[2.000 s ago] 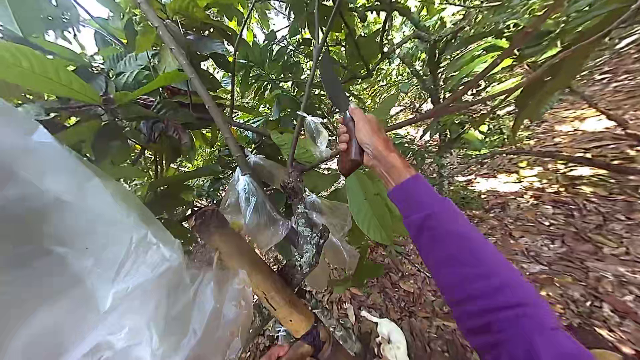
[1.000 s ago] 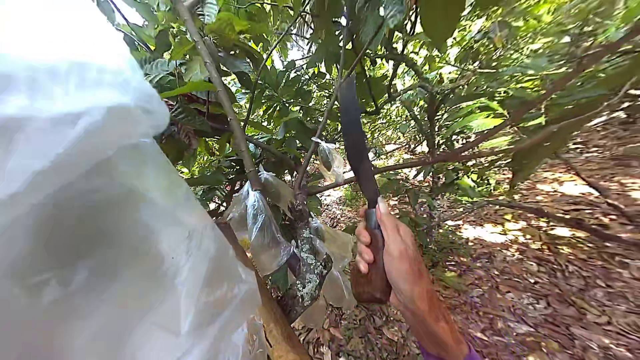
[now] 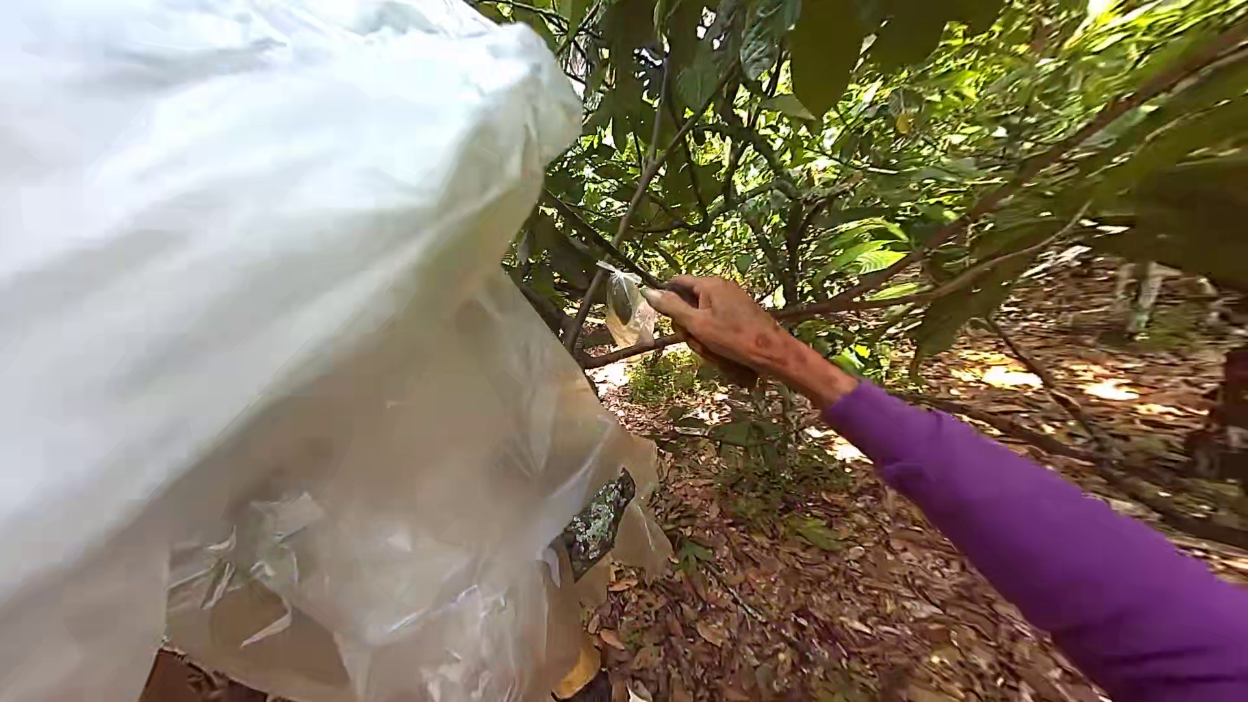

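My right hand, in a purple sleeve, is stretched out among the branches and closed on the wooden handle of a machete. The dark blade points up and left from the fist and is partly lost against the foliage. Just left of the fist, a small clear plastic bag with a pod inside hangs at a thin branch. A large translucent plastic bag fills the left side, very near the camera. My left hand is not visible.
Behind the plastic, a lichen-covered trunk shows in part. A thin branch runs across to the upper right. Large leaves hang overhead, and dry leaf litter covers the ground.
The machete has swung from upright to a leftward slant, and my right hand has moved beside the small bagged pod. The large plastic now covers more of the view and hides most of the trunk.
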